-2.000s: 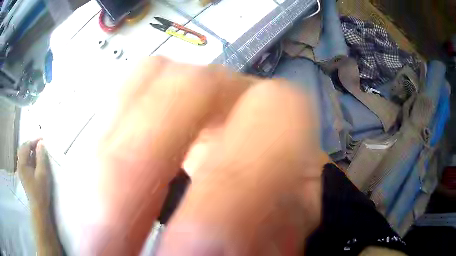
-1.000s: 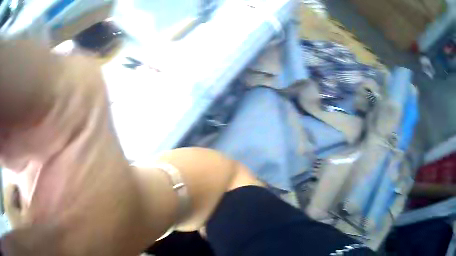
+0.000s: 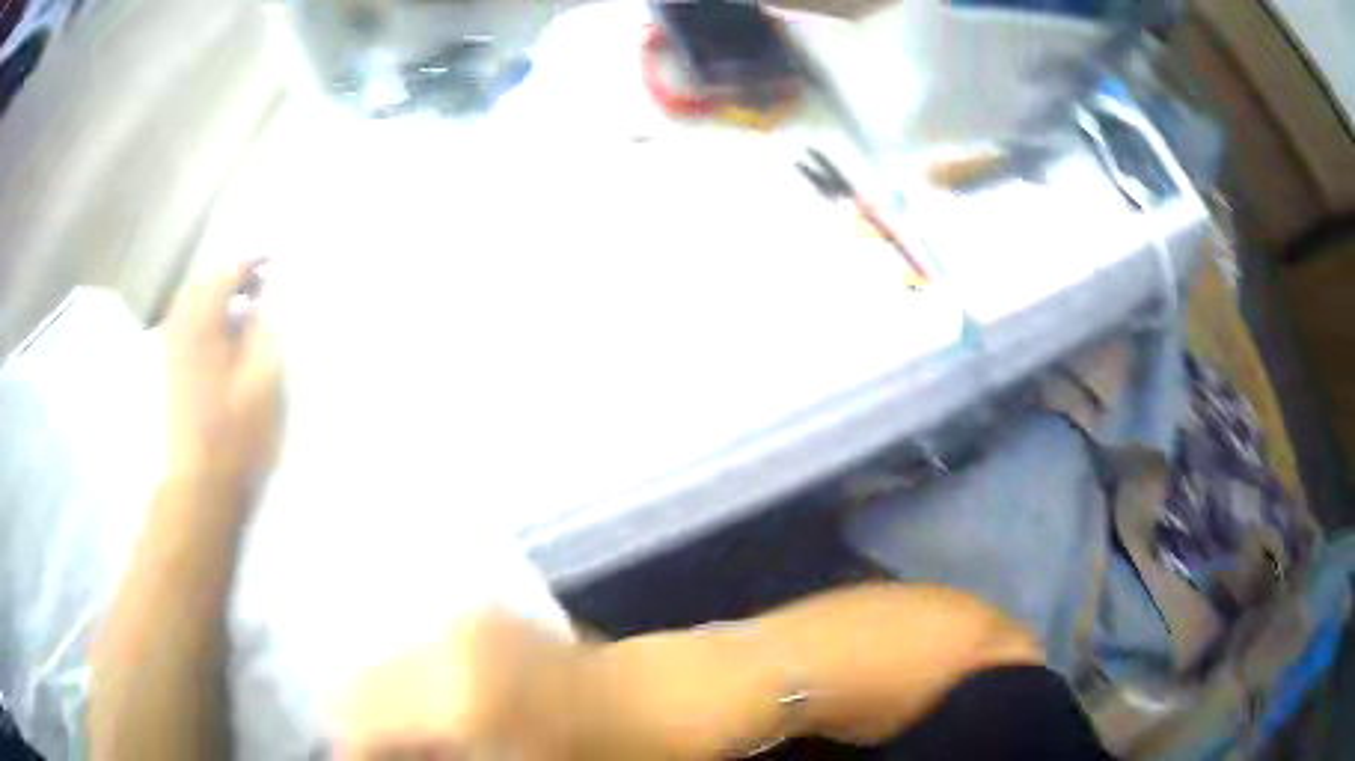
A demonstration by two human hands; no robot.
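The white panel (image 3: 305,587) lies between my hands at the lower left, over the near part of the table; glare hides its outline on the tabletop. My left hand (image 3: 223,364) is at the panel's left side, fingers pointing away from me; its grip is unclear. My right hand (image 3: 461,684) is blurred and curled at the panel's near edge, and seems closed on the cloth. A band is on that wrist.
The machine's base (image 3: 431,67) is at the top left. Snips (image 3: 869,216), a red ring (image 3: 676,82) and a dark rectangular object (image 3: 728,45) lie beyond. The ruler edge (image 3: 773,483) borders the table; grey-blue cloth (image 3: 981,520) is heaped at right.
My right hand has moved from close before the camera to the panel's near edge. My left hand shows at left again. The view has shifted, so the table, snips and red ring appear farther right.
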